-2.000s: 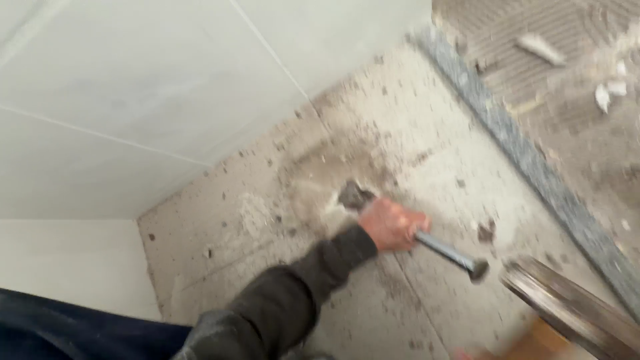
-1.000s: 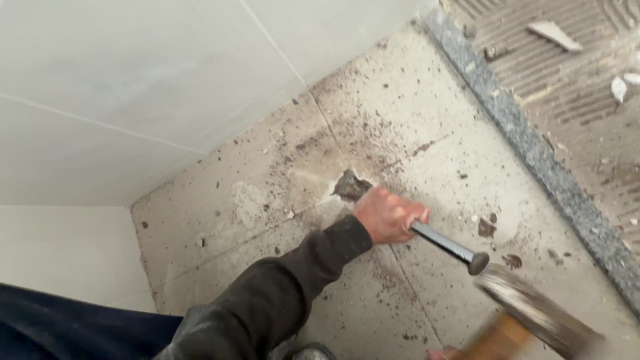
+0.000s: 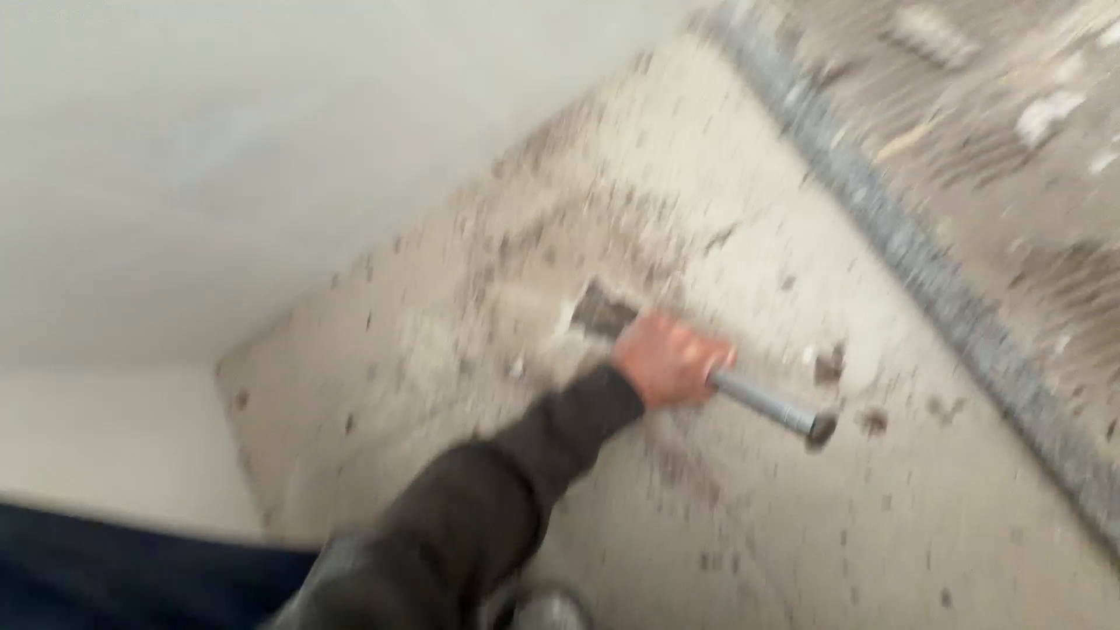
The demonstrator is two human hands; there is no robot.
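Observation:
My left hand (image 3: 672, 359), in a dark sleeve, is closed around a metal chisel (image 3: 766, 404). The chisel's struck end sticks out of the fist toward the lower right. Its other end is hidden by the hand, beside a dark broken hole (image 3: 601, 311) in the pale floor tile (image 3: 787, 516). The hole has a chipped, whitish rim. My right hand is outside the picture, and no hammer shows. Motion blurs the whole view.
A grey stone strip (image 3: 884, 227) crosses the floor at the right, with ridged mortar (image 3: 971, 157) and loose pale fragments beyond it. The tiled wall (image 3: 262, 175) rises at the upper left. Crumbs and dust lie scattered around the hole. Dark blue cloth (image 3: 114, 569) fills the lower left corner.
The hammer, seen at the lower right near the chisel's end in both earlier frames, has left the view. My left hand keeps its grip on the chisel at the hole.

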